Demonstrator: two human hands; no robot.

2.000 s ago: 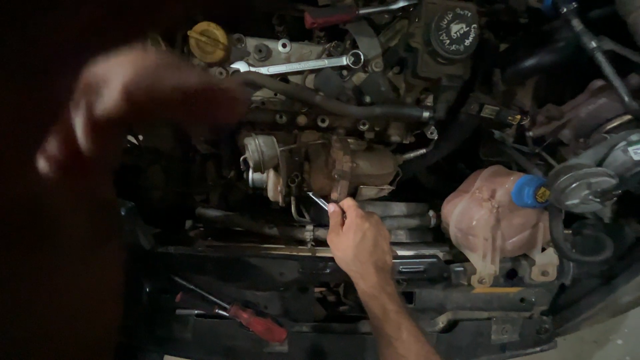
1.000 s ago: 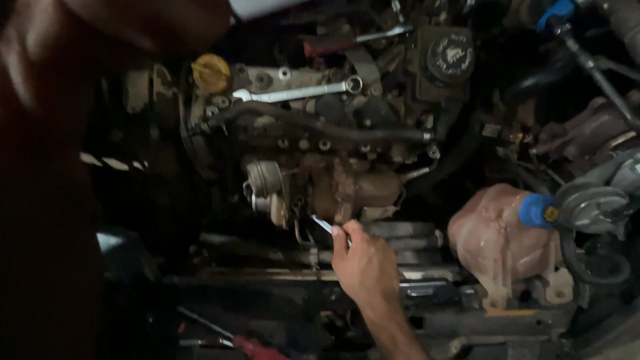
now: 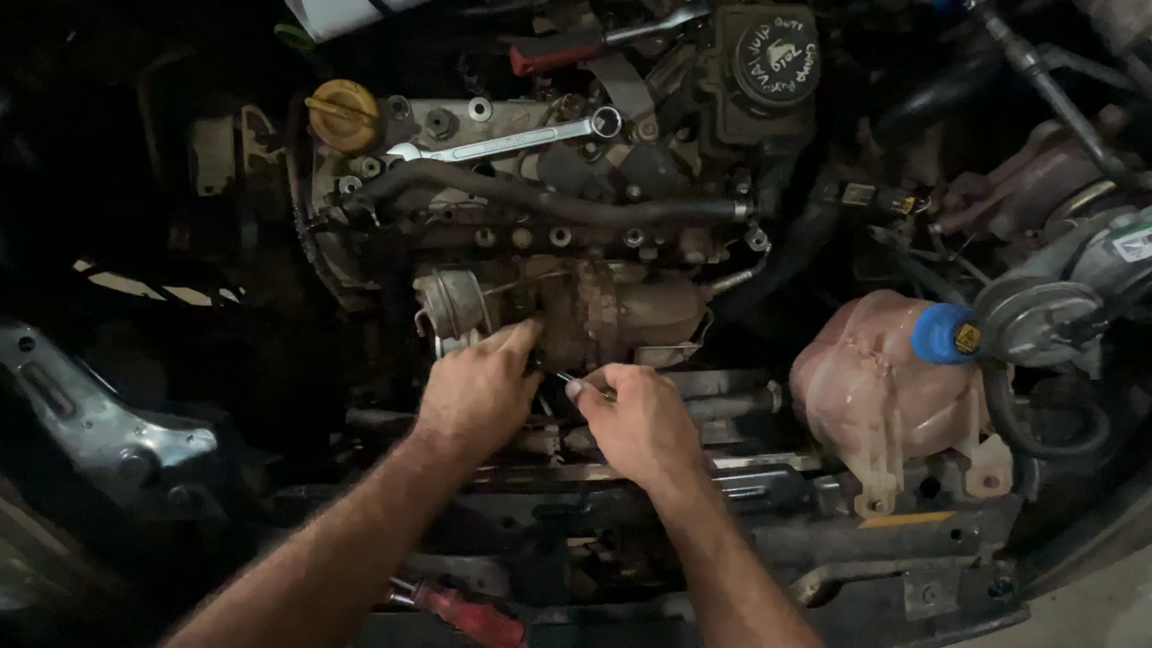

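My left hand [image 3: 477,387] reaches in at the turbocharger, its fingers at the rusty housing just right of the silvery actuator canister [image 3: 454,301]; its fingertips are partly hidden, and I cannot tell whether they grip anything. My right hand [image 3: 639,418] pinches a thin metal tool [image 3: 565,377] between thumb and fingers, the tip pointing left, below the rusty turbine housing [image 3: 643,310]. A combination wrench [image 3: 513,142] lies across the top of the engine, under the rubber hose [image 3: 540,193] in this view.
Around the hands are a yellow oil cap [image 3: 343,115], a red-handled tool [image 3: 558,54], a round black cap [image 3: 777,59] bearing writing, and a pinkish coolant tank [image 3: 886,387] with a blue cap [image 3: 944,333]. A red-handled screwdriver [image 3: 472,615] rests at the front crossmember [image 3: 882,576].
My left hand has come down from the upper left to the turbocharger, beside my right hand. My right hand stays by the turbocharger with the thin tool. A white object shows at the top.
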